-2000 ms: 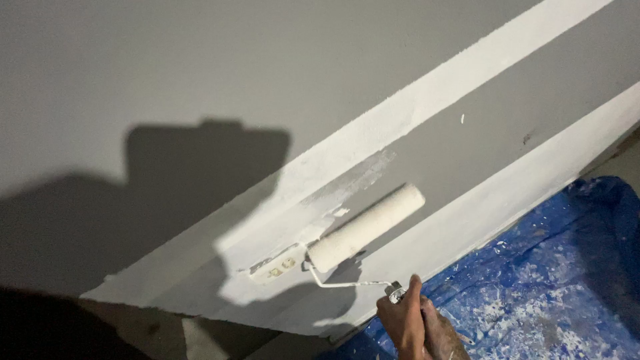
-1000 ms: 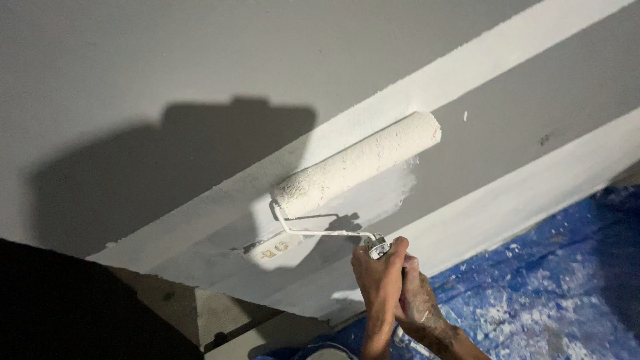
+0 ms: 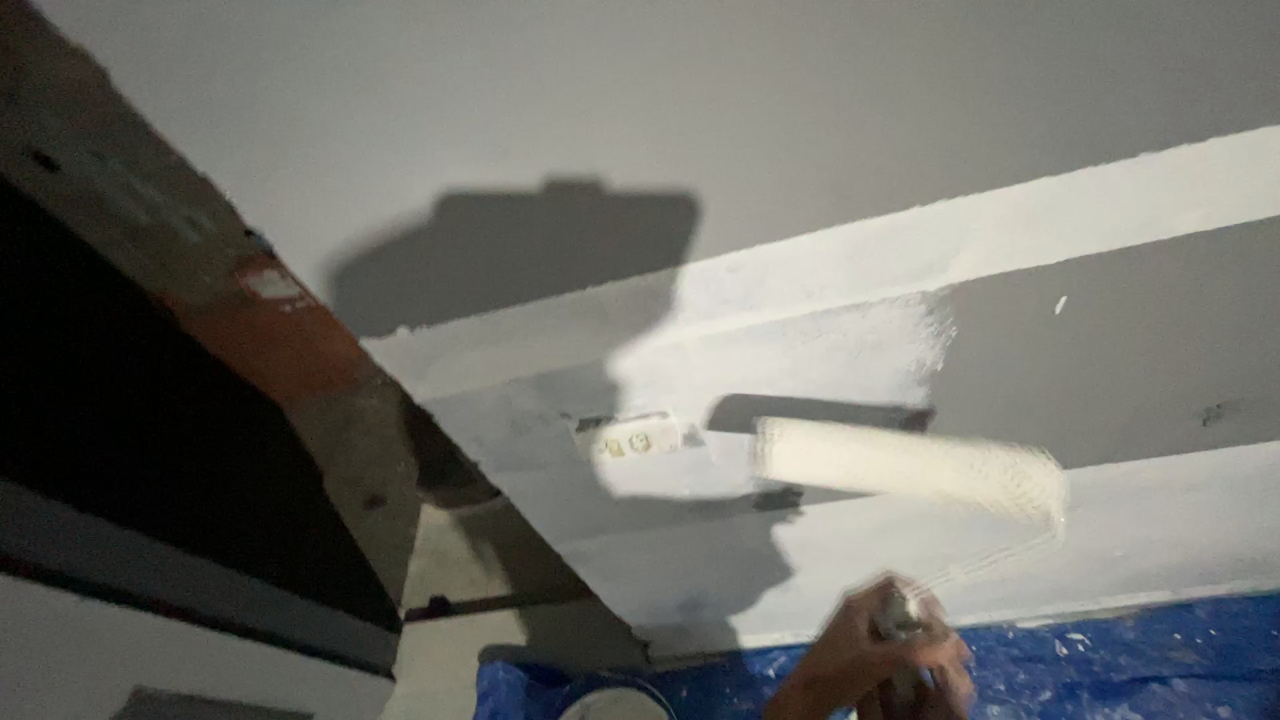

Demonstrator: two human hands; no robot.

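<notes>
A paint roller with a pale, wet-looking sleeve (image 3: 910,465) is at the lower part of the grey wall, blurred by motion. Its wire frame (image 3: 990,565) runs from the sleeve's right end down to the handle. Both hands close around that handle, overlapping: my left hand (image 3: 850,640) on the left side, my right hand (image 3: 945,665) on the right, partly hidden. Fresh white paint (image 3: 850,350) covers part of the grey band between two white stripes. Left of the sleeve, a wall box with a pale cover (image 3: 635,440) has paint around it. Whether the sleeve touches the wall cannot be told.
Paint-spattered blue plastic sheeting (image 3: 1110,645) lies along the wall's foot. A round container (image 3: 615,705) stands at the bottom edge. The wall ends at a rough edge (image 3: 350,340) on the left, beside a dark opening (image 3: 150,390). A head-shaped shadow falls across the wall.
The roller has turned over: its wire frame was at the sleeve's left end and is now at the right. The sleeve is lower on the wall. The view has swung left.
</notes>
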